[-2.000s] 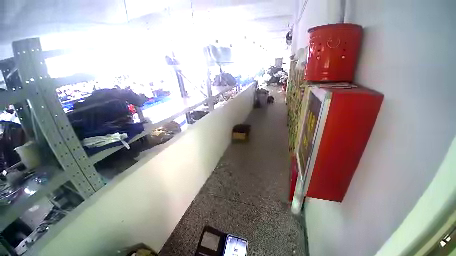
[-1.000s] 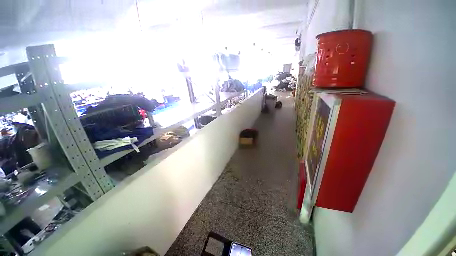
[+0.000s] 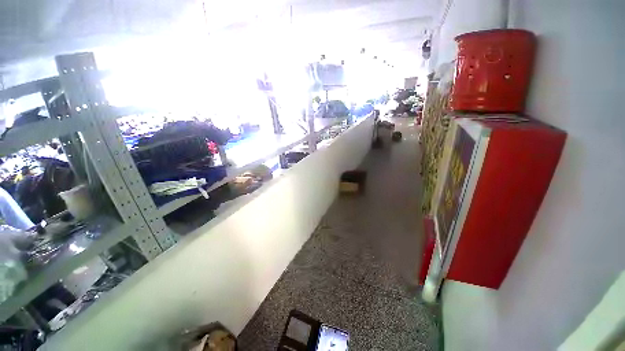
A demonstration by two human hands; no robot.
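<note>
A smartphone (image 3: pixel 332 339) with a bright lit screen shows at the bottom edge of the head view, cut off by it. Its dark flip phone case (image 3: pixel 299 331) is open to the left of the phone, with a pale rectangle on it. The phone and case appear over the speckled floor. Neither my left hand nor my right hand can be seen; what holds the phone is out of the picture.
A low white wall (image 3: pixel 233 264) runs along the left, with a steel storage rack (image 3: pixel 113 154) and dark fabric (image 3: pixel 175 147) behind it. A cardboard box (image 3: pixel 352 184) sits on the floor. A red cabinet (image 3: pixel 510 206) with a red bucket (image 3: pixel 493 72) juts from the right wall.
The view has turned slightly left, so the wall, rack and red cabinet sit further right. The phone and case remain open at the bottom edge. More of the scrap pile beside the wall shows.
</note>
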